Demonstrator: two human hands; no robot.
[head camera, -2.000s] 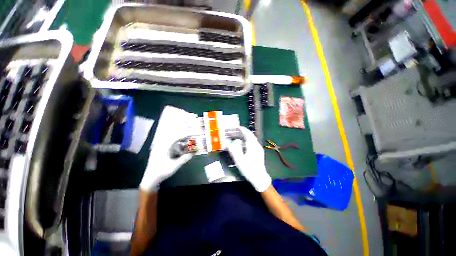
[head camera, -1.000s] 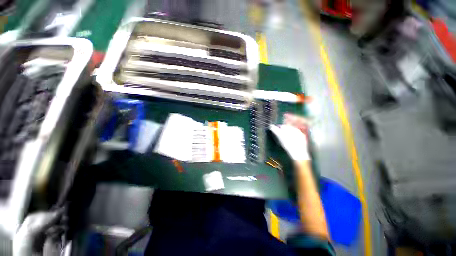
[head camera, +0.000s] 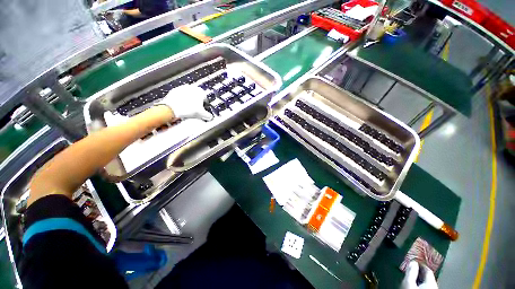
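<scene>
My left hand (head camera: 189,103), white-gloved, reaches over the left metal tray (head camera: 271,84). Its fingers are at the black electrical units (head camera: 230,96) there; whether it grips one is hidden. My right hand (head camera: 419,276), white-gloved and cut off by the bottom edge, touches the red-and-white patterned pad (head camera: 422,254); its grip is unclear. Rows of black-and-grey units (head camera: 370,234) stand on the green bench. An orange bar (head camera: 324,209) lies among pale label strips (head camera: 339,227). A small white card (head camera: 292,244) and a thin pale tool (head camera: 324,266) lie near the front.
A second metal tray (head camera: 415,148) with unit rows stands at the back of the bench. A blue bin (head camera: 265,144) sits beside the stacked left trays. A white roll (head camera: 420,211) with an orange end lies at right. Another person (head camera: 152,11) is at the far upper left.
The view has swung left. My left hand has moved from the lower left onto the units in the left tray. My right hand has left the label strips and is now at the patterned pad.
</scene>
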